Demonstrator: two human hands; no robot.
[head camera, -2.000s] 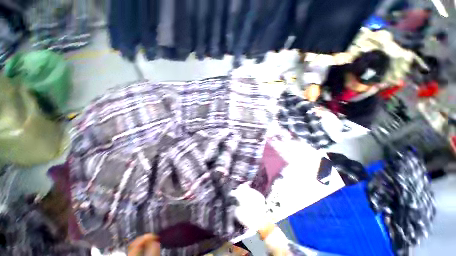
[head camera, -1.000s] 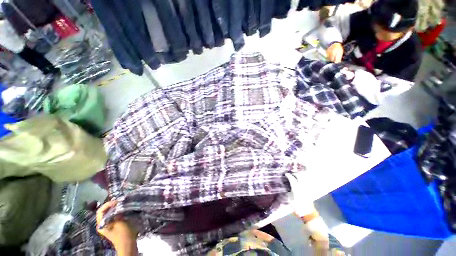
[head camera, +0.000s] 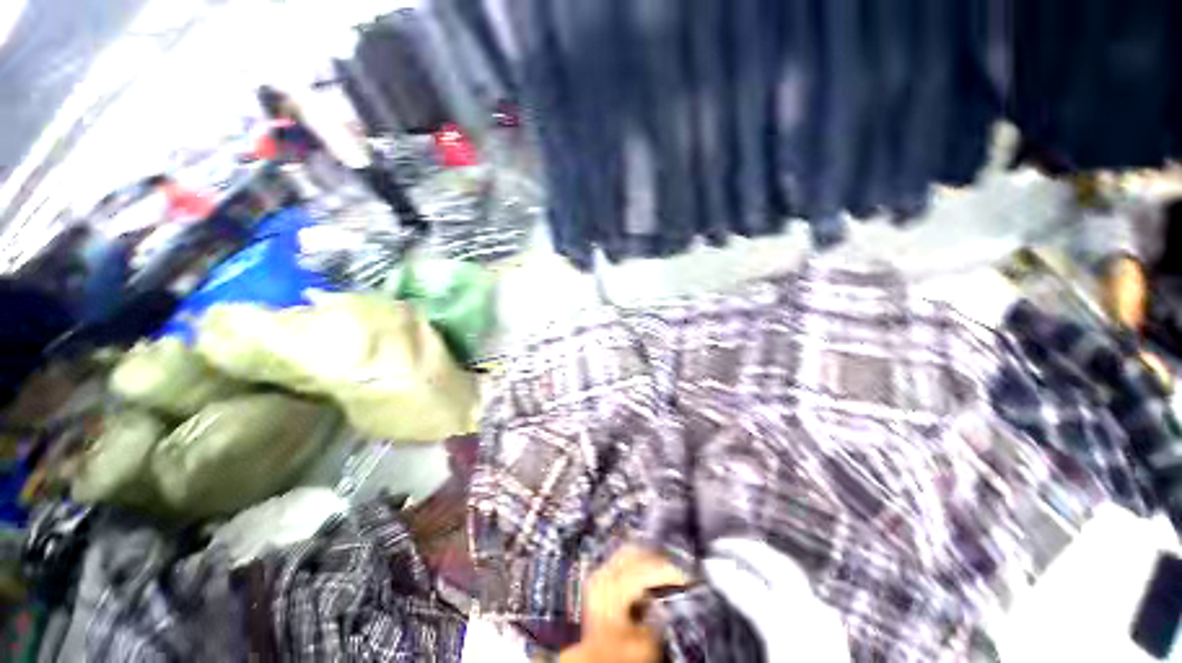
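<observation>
A grey, white and purple-red plaid jacket (head camera: 856, 369) lies spread over the white table, with bunched folds near me. Maroon lining (head camera: 456, 518) shows at its left edge. My left hand (head camera: 625, 606), bare, is at the near edge, its fingers closed on the bunched plaid cloth. A small dark gap or object shows at its fingertips, too blurred to tell. My right hand (head camera: 778, 598), in a white glove, is just right of it against the plaid; its fingers are blurred. The picture's lower edge cuts off both arms.
Dark garments (head camera: 739, 117) hang beyond the table. Beige sacks (head camera: 376, 369) and a green sack (head camera: 447, 304) stand left. More plaid garments (head camera: 344, 583) are heaped at lower left. Black-and-white plaid (head camera: 1095, 389) and a dark phone (head camera: 1160, 606) lie right.
The view has swung left and blurred. My left hand has gone from the jacket's left corner to its nearer middle edge. My gloved right hand is now close beside it.
</observation>
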